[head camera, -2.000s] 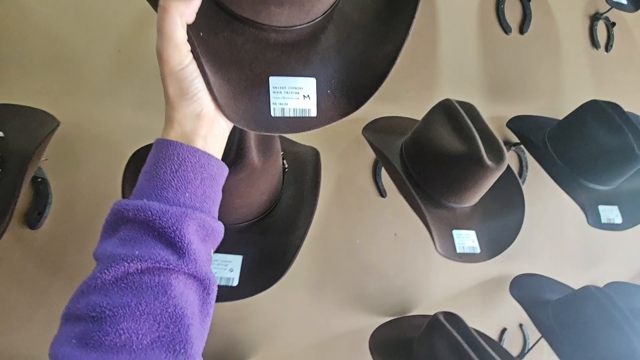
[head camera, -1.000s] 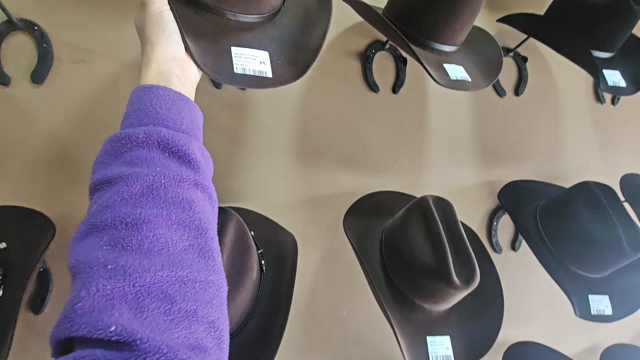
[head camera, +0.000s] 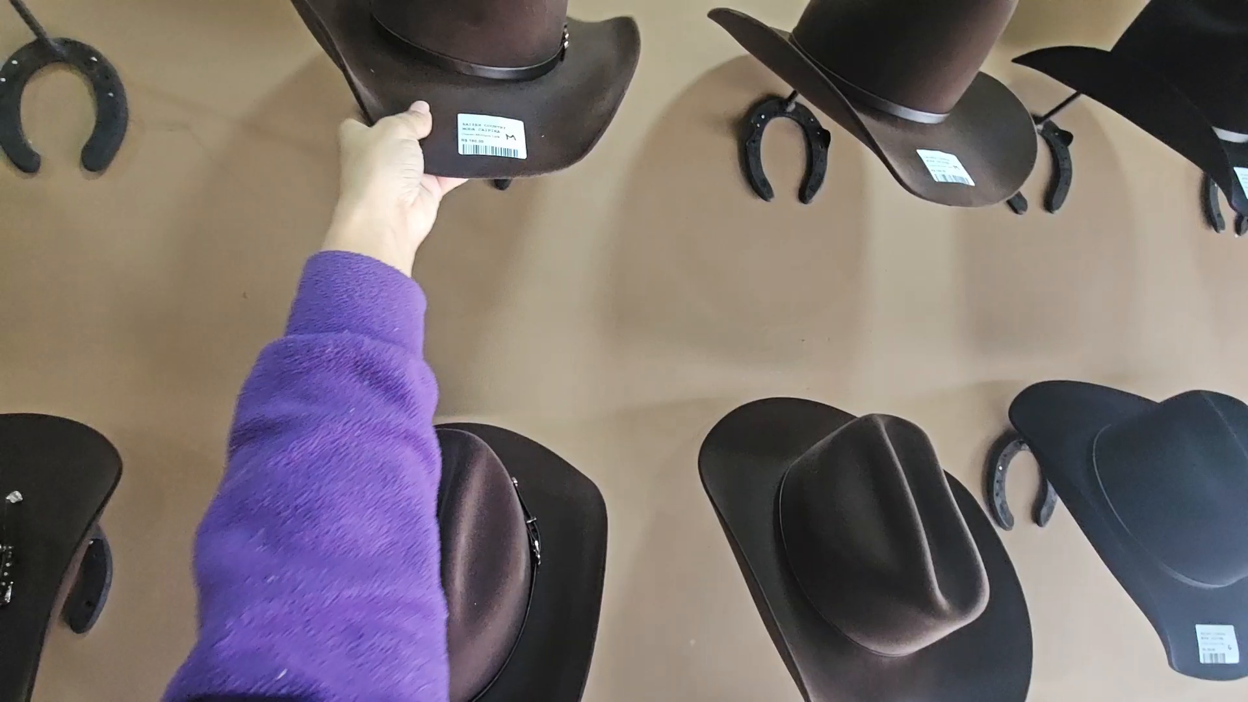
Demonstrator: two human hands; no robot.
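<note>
My left hand point(head camera: 390, 175), in a purple fleece sleeve, reaches up from the lower left. It grips the front brim of a dark brown felt cowboy hat point(head camera: 575, 107), thumb on top and fingers underneath. The hat has a thin dark band with a small metal trim, and a white barcode label point(head camera: 491, 136) is on its brim. The crown's top is cut off by the frame edge. A small dark tip shows below the brim, and whether the hat rests on a holder is hidden. My right hand is out of view.
On the beige wall point(head camera: 624, 292), a brown hat point(head camera: 916, 49) and a black hat point(head camera: 1170, 78) hang at upper right. Below are another brown hat point(head camera: 877, 546), a blue-black hat point(head camera: 1170, 487) and a hat point(head camera: 565, 546) partly behind my sleeve. Horseshoe holders point(head camera: 63, 102) project from the wall.
My left hand has carried the brown hat up the wall, from close above the lower-row hat to the upper row, keeping its grip on the brim. The view has shifted upward.
</note>
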